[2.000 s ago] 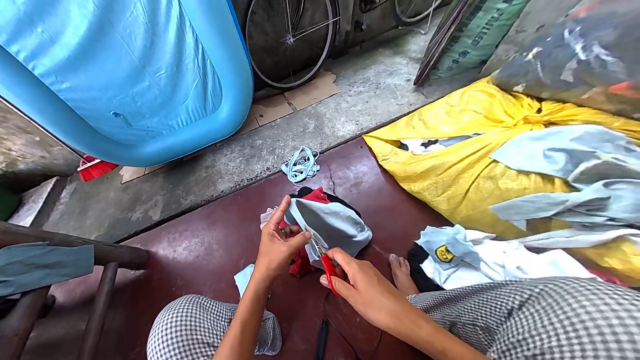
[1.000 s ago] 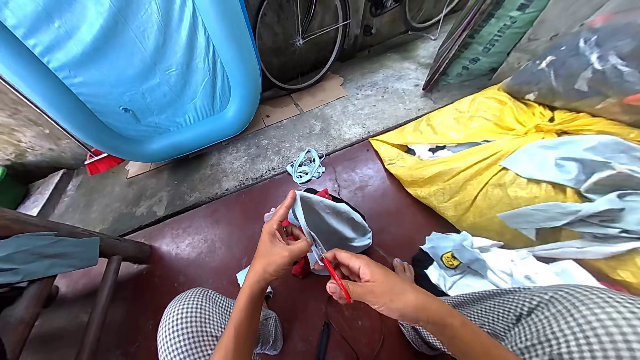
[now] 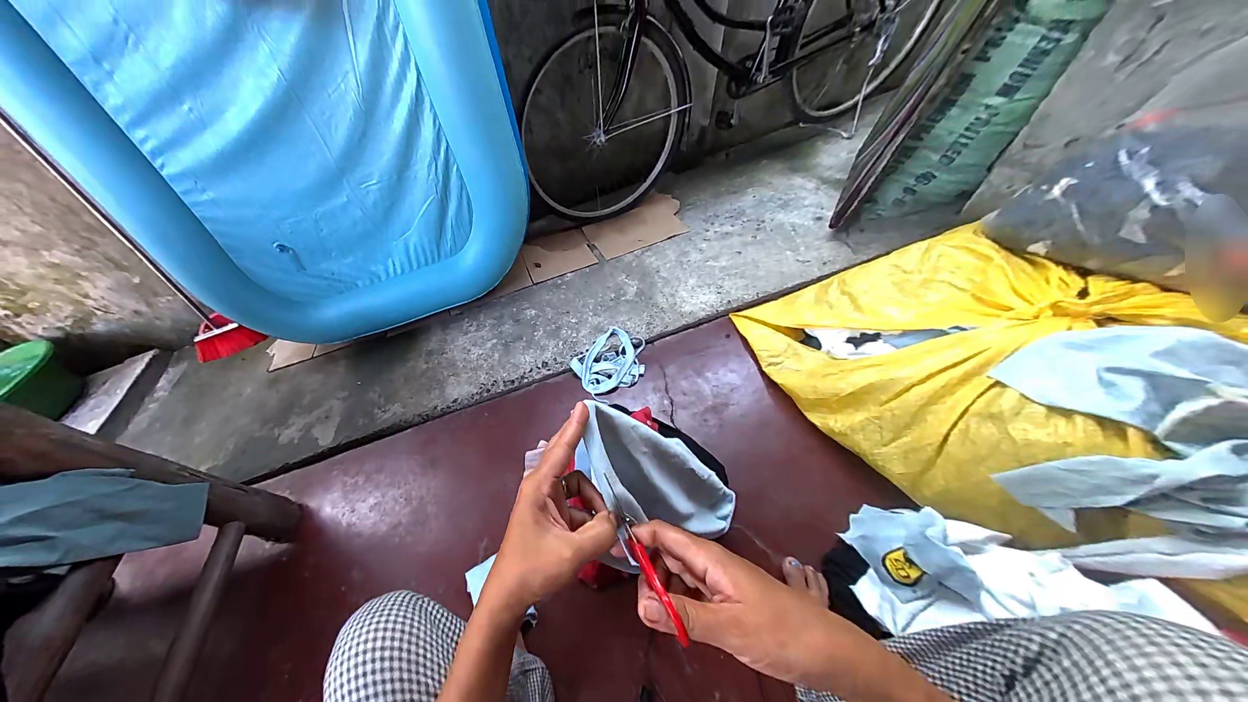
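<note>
Between my knees, my left hand (image 3: pixel 556 531) pinches the edge of a light grey-blue cloth piece (image 3: pixel 663 468), its index finger stretched along the cloth. My right hand (image 3: pixel 726 595) grips small scissors with red handles (image 3: pixel 658 585), whose metal blades meet the cloth edge close to my left thumb. Whether the blades are apart is too small to tell. Red and black cloth lies behind and under the grey piece on the dark red floor. Just beyond it rests a tangle of pale blue fabric strips (image 3: pixel 609 361).
To the right are a yellow sack (image 3: pixel 877 380) with grey cloth over it and white cloth with a badge patch (image 3: pixel 902 565). A wooden bench (image 3: pixel 253 512) stands left. Behind are a blue inflatable pool (image 3: pixel 502 185), a bicycle (image 3: pixel 682 102) and a red broom head (image 3: pixel 226 338).
The hands stay close together at the cloth edge. My right hand and the red-handled scissors have shifted slightly against the cloth.
</note>
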